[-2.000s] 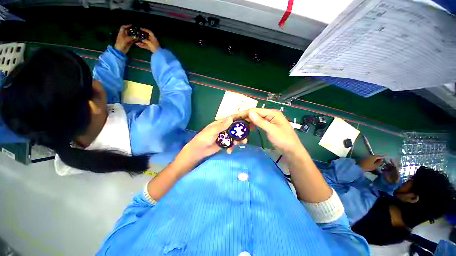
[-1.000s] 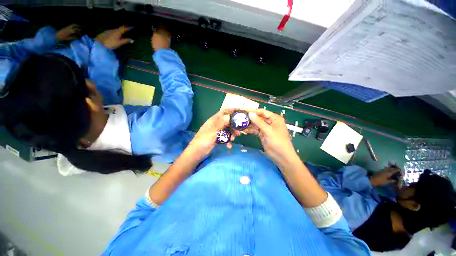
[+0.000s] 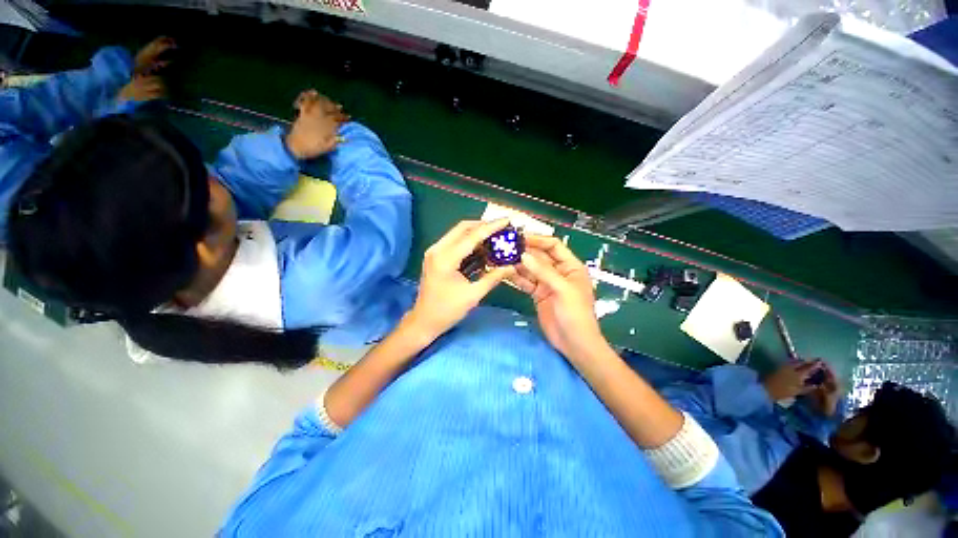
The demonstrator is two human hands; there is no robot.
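Note:
A small round black watch body (image 3: 504,246) with a lit purple-white display is held between both hands in front of my chest. My left hand (image 3: 446,282) grips it from the left side. A second dark piece (image 3: 475,263) shows in my left hand beside it, mostly hidden by the fingers. My right hand (image 3: 560,286) touches the right edge of the lit watch with its fingertips. A pale pad (image 3: 517,219) lies on the bench just behind the hands.
A white branched strip (image 3: 618,280) and dark parts (image 3: 672,284) lie on the green bench, beside a cream pad (image 3: 727,317) with a black piece. Seated people in blue are at left and right. Paper sheets (image 3: 804,116) hang at upper right, near a white shelf (image 3: 573,32).
The second watch's lit face, seen earlier in my left hand, no longer shows. My left fingers have closed around the pieces. The left neighbour's arms have moved.

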